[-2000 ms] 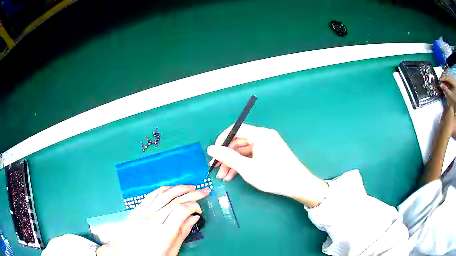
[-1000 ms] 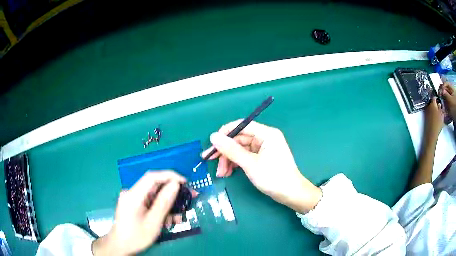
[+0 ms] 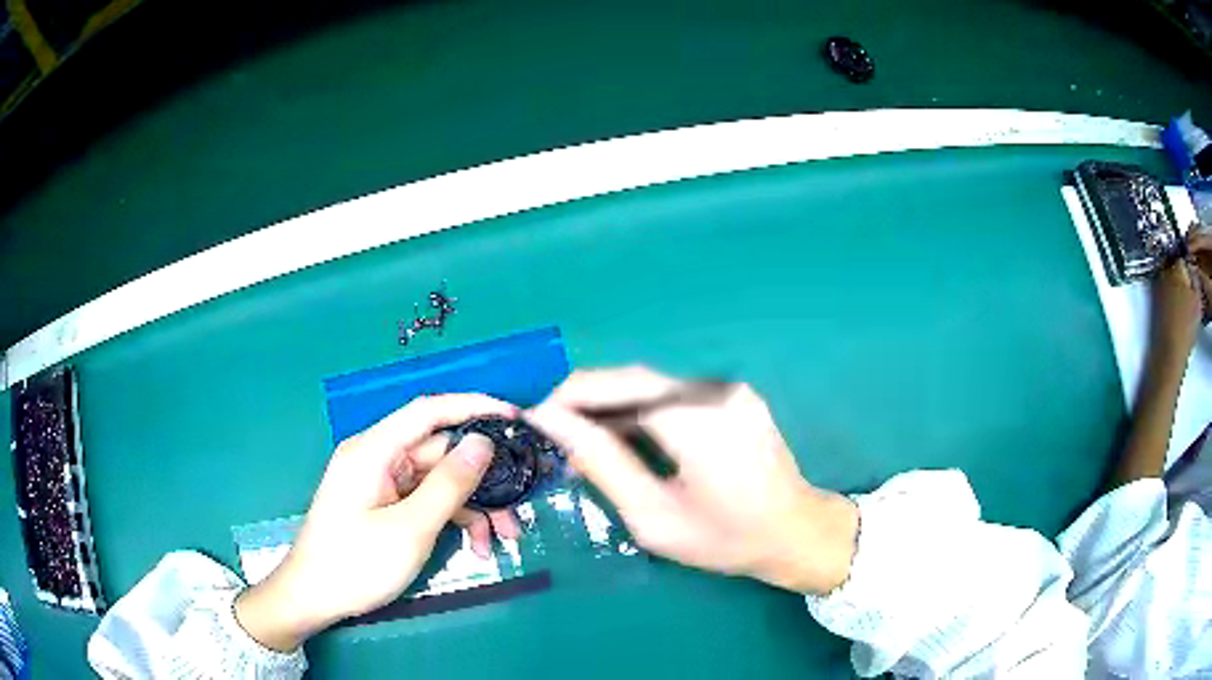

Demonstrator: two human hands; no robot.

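My left hand [image 3: 386,511] holds a round black housing [image 3: 503,462] with a ringed inside, thumb on its face, over the blue sheet's lower part. My right hand [image 3: 705,478] is blurred and holds dark slim tweezers [image 3: 671,396] lying nearly level; their tip is hidden at the housing's right edge. The blue sheet [image 3: 452,379] lies behind both hands, its lower part covered. A clear plastic bag [image 3: 585,525] with a dark strip [image 3: 459,598] lies below the hands. A loose pile of small dark-red and silver components [image 3: 428,319] lies above the sheet.
A black component tray [image 3: 53,492] stands at far left. A white strip [image 3: 598,179] separates the bench from the dark-green belt, which carries another round black unit [image 3: 848,59]. At right are a black parts tray [image 3: 1127,223] on a white sheet and a neighbour's hand and arm [image 3: 1167,359].
My left hand has lifted the round housing off the bag and turned it face up. My right hand has brought the tweezers from the blue sheet to the housing.
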